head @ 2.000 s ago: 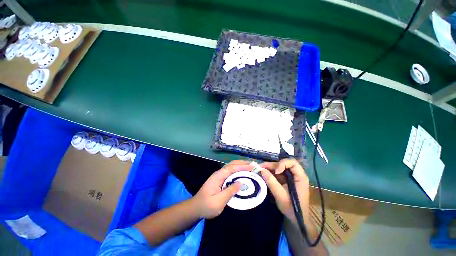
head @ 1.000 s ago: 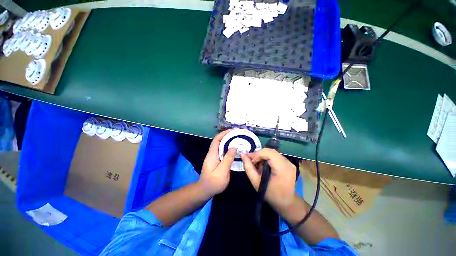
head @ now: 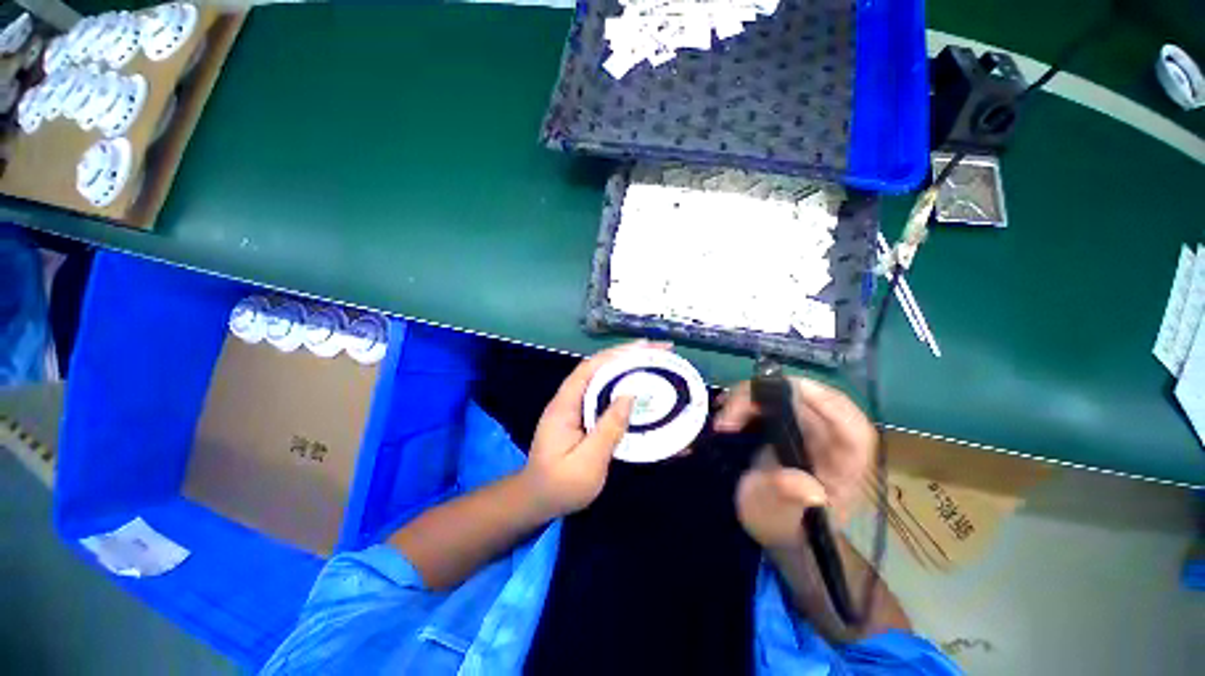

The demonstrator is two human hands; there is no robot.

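Observation:
My left hand holds a round white lamp housing over my dark-covered lap, its thumb on the pale centre inside the dark ring. My right hand, partly blurred, is just right of the housing and apart from it. It holds the black soldering iron, handle slanting down to the right; the tip is hard to see. The lower tray, covered with small white boards, lies on the bench ahead. The upper tray behind it holds a loose heap of boards.
Blue tote with several housings stands left of my lap. Cardboard with housings lies at the bench's left end. Iron stand, metal dish, thin white sticks and white sheets lie right. The iron's cable runs across the bench's right side.
My right hand has moved right, away from the housing centre, and the iron has turned with its handle now toward the lower right. The left hand still holds the housing. The view has shifted slightly.

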